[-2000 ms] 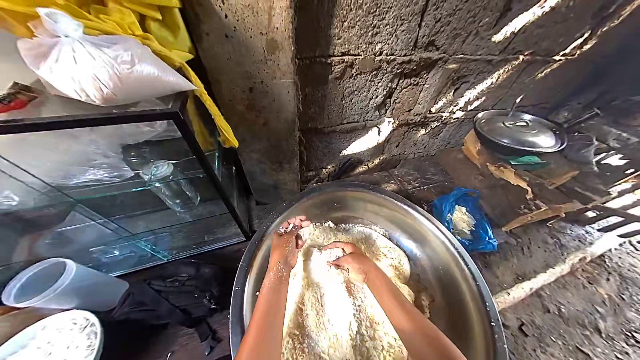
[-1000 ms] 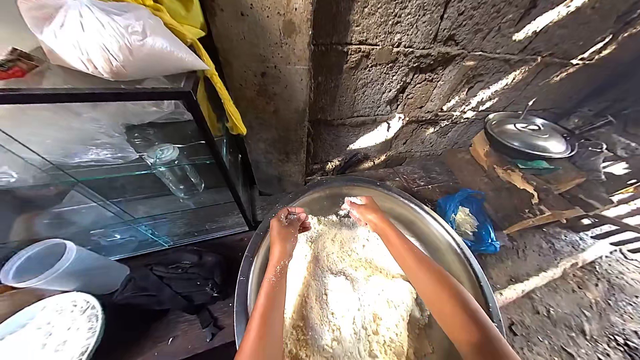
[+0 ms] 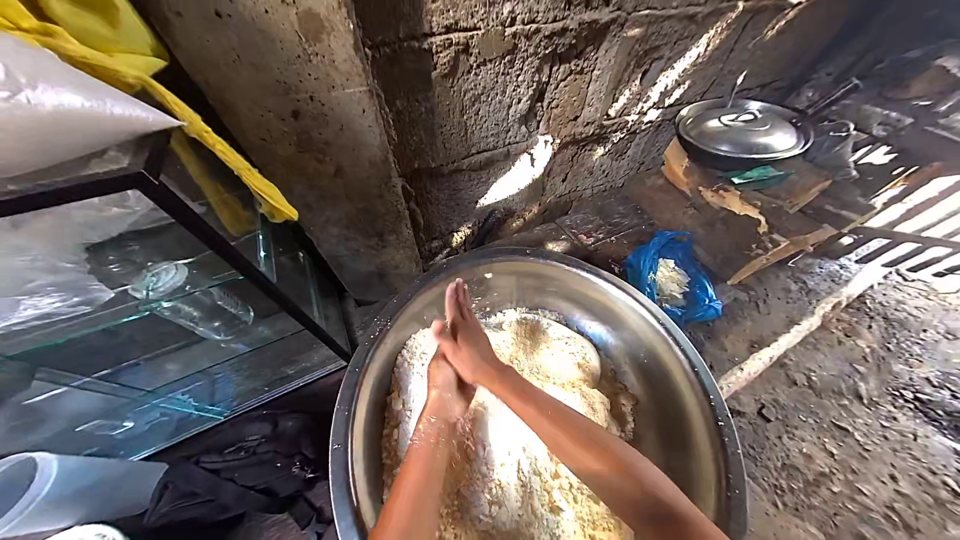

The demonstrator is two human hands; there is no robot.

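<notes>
A wide stainless steel basin (image 3: 679, 420) holds a mound of pale dough or crumbly mixture (image 3: 525, 442) dusted with white flour. Above the mound's far left part, my left hand (image 3: 448, 382) and my right hand (image 3: 466, 337) are pressed palm to palm, with the right one higher and its fingers pointing up. Bits of flour cling to the left wrist and forearm. Between the palms nothing can be made out, and the left fingers are mostly hidden behind the right hand.
A black-framed glass case (image 3: 240, 262) stands left, bearing a white filled bag (image 3: 67, 105) and yellow plastic (image 3: 217, 150). Below it is a translucent plastic container (image 3: 82, 487). Right of the basin lie a blue bag (image 3: 701, 292) and a lidded pan (image 3: 742, 135), beside a block wall (image 3: 510, 97).
Both hands were apart over the mound a second ago, and now they are together. Two seconds ago they were lower, at the mixture. The view has shifted closer and turned somewhat.
</notes>
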